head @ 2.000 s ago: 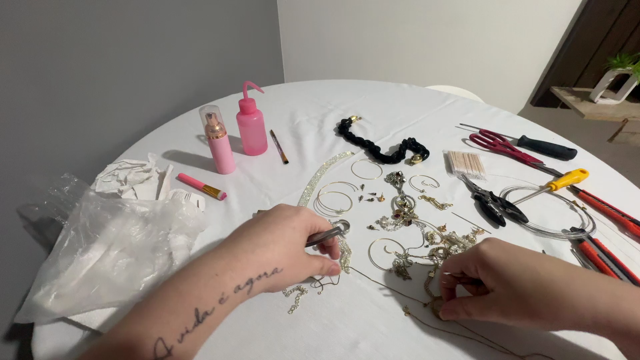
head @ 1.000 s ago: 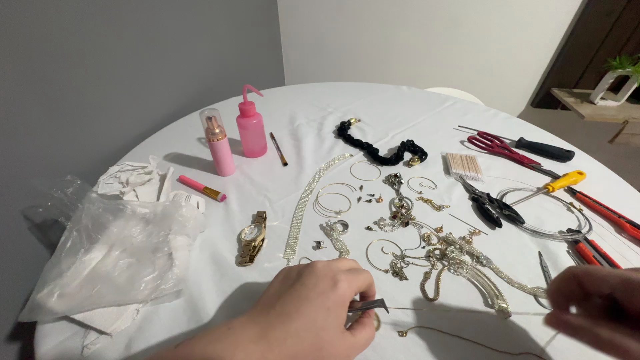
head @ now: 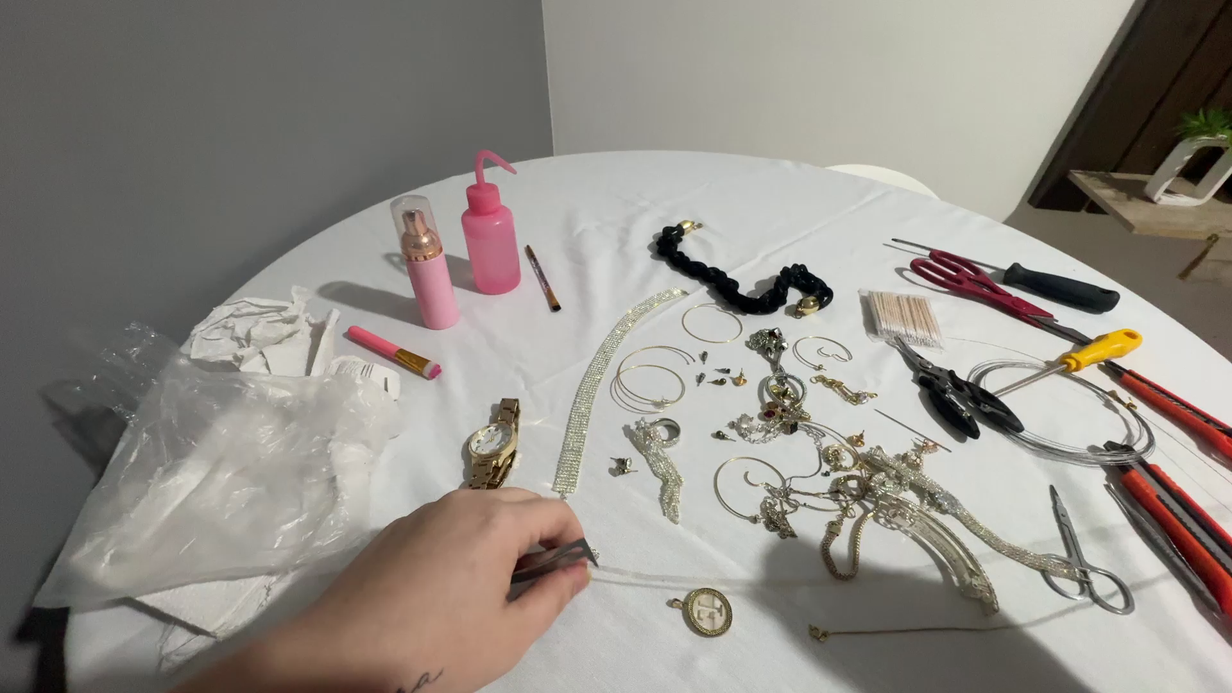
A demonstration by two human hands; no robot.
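My left hand [head: 481, 577] is closed on dark metal tweezers [head: 556, 556], low in the view. Just right of it lies a round gold pendant [head: 707, 612] with a pale face, and farther right a thin chain [head: 914, 630]. A gold wristwatch [head: 494, 445] is beyond the hand, beside a flat rhinestone band [head: 616, 375]. Tangled chains and rhinestone jewelry [head: 866, 481] lie to the right, near hoops [head: 712, 323], small earrings [head: 736, 377] and a rhinestone strand [head: 662, 472]. A black beaded necklace [head: 731, 284] curves behind them. My right hand is out of view.
At left are a clear plastic bag [head: 221, 462], crumpled paper [head: 260, 332] and a pink brush [head: 395, 351]. Two pink bottles [head: 433, 289] [head: 491, 241] stand behind. Pliers [head: 953, 390], wire coil [head: 1059, 452], small scissors [head: 1078, 549], a yellow-handled tool [head: 1102, 349] and cotton swabs [head: 903, 318] lie right.
My right hand has left the view. My left hand has shifted left with the tweezers. The round pendant now shows on the cloth, and the wristwatch, hidden two seconds ago, is visible.
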